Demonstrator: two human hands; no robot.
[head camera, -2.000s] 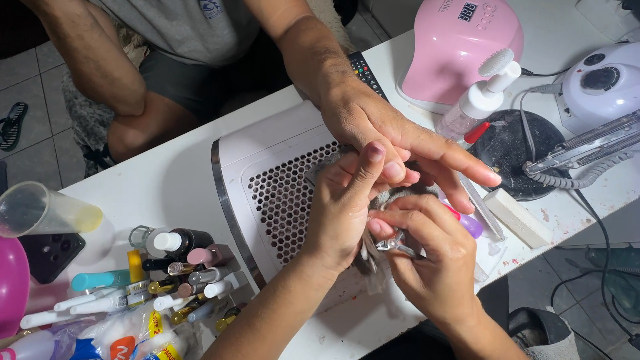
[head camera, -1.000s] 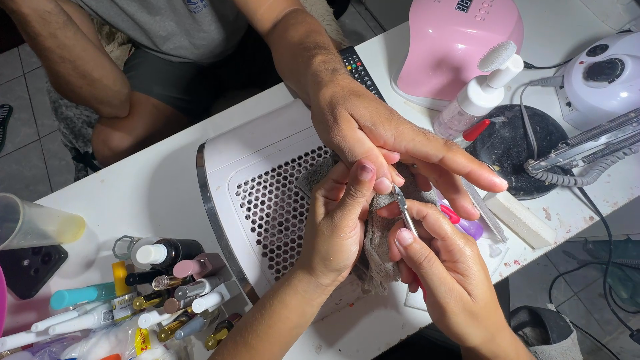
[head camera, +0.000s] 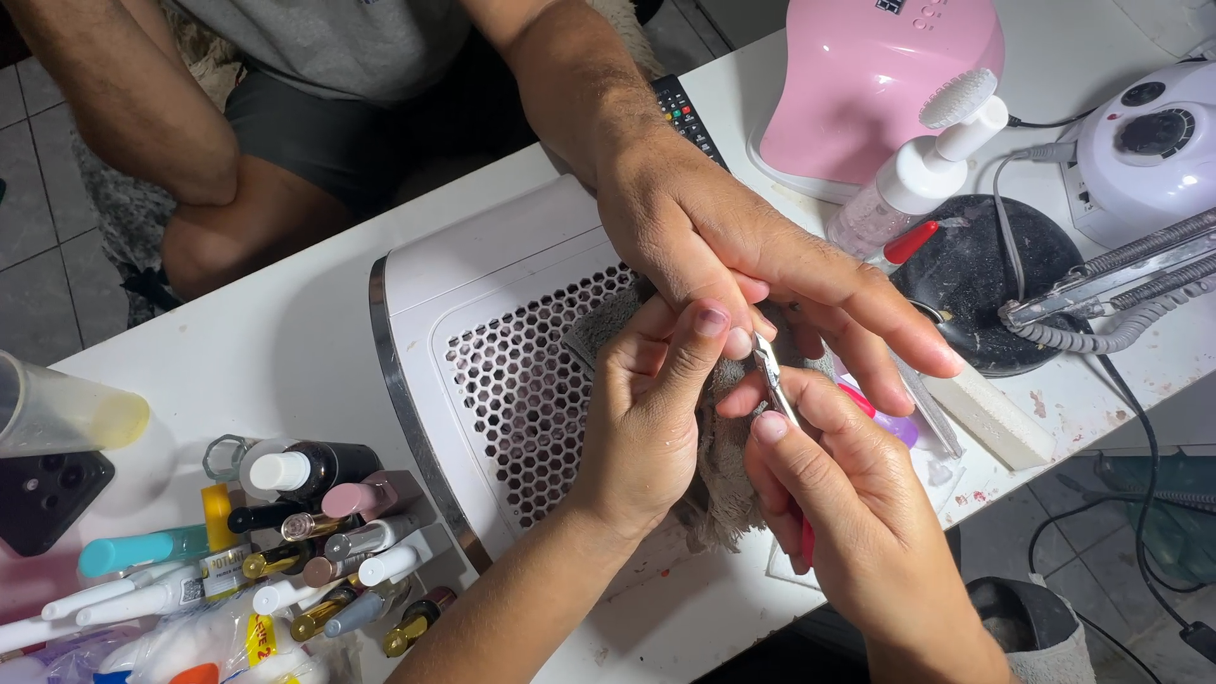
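Note:
My left hand (head camera: 655, 408) holds the thumb of another person's hand (head camera: 703, 223), which reaches in from the top over the table. In my right hand (head camera: 826, 456) is a metal cuticle nipper (head camera: 774, 378), its jaws at the edge of that thumb's nail. Part of something red shows below my right fingers. Under the hands lies a grey-brown cloth (head camera: 727, 465), partly over the hexagonal grille of a white nail dust collector (head camera: 475, 252). The other person's fingers extend to the right, above a white buffer block (head camera: 993, 418).
Nail polish bottles (head camera: 351, 541) crowd the lower left, near a clear cup (head camera: 66, 404) and a phone (head camera: 52, 499). A pink nail lamp (head camera: 874, 85), a pump bottle with a brush top (head camera: 912, 180), a black round dish (head camera: 988, 285) and a white nail drill unit (head camera: 1154, 142) stand at right.
Two seconds ago my right fingers were bunched close to the held hand; now they are drawn back lower, with the nipper plainly showing at the thumb. My left hand keeps its hold.

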